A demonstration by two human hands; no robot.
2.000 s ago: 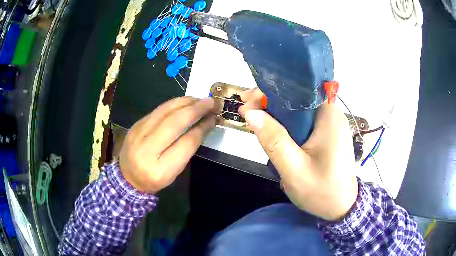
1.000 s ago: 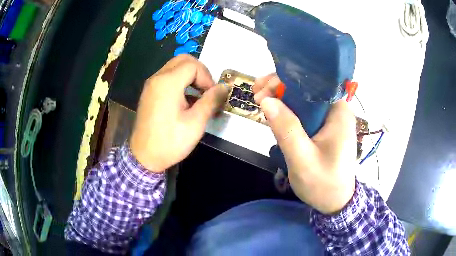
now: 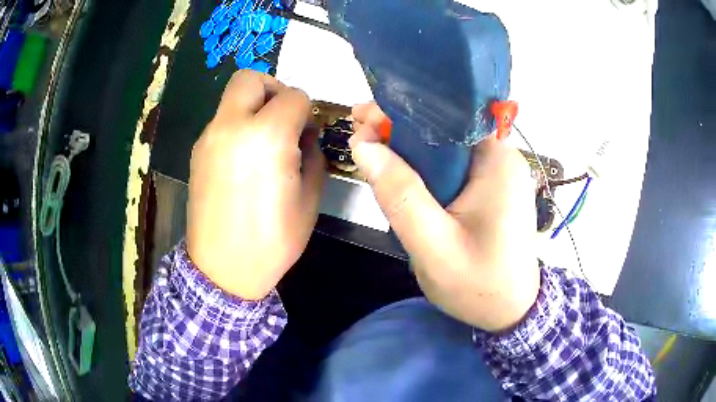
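The power strip housing (image 3: pixel 342 168) lies on the white sheet, its middle hidden by my right hand and the gun. Black modules (image 3: pixel 337 141) and thin metal strips show at its left end. My right hand (image 3: pixel 463 228) is wrapped round the dark blue-grey soldering gun (image 3: pixel 428 71), thumb and fingertips at the housing. The gun's nose is cut off at the top edge. My left hand (image 3: pixel 250 184) is at the housing's left end, fingers curled; whether its fingertips hold anything is hidden. Blue discs with wire legs (image 3: pixel 245 33) lie in a pile beyond it.
The white sheet (image 3: pixel 600 102) lies on the black table (image 3: pixel 675 180). Blue, green and brown wires (image 3: pixel 577 206) stick out at the housing's right end. To the left are the chipped cream edge (image 3: pixel 149 149), the dark green conveyor (image 3: pixel 106 157) and a corded strip with plug (image 3: pixel 55 192).
My left hand has turned and closed up, its back now facing up and covering the housing's left tip. My right hand still holds the gun. The whole view has shifted somewhat.
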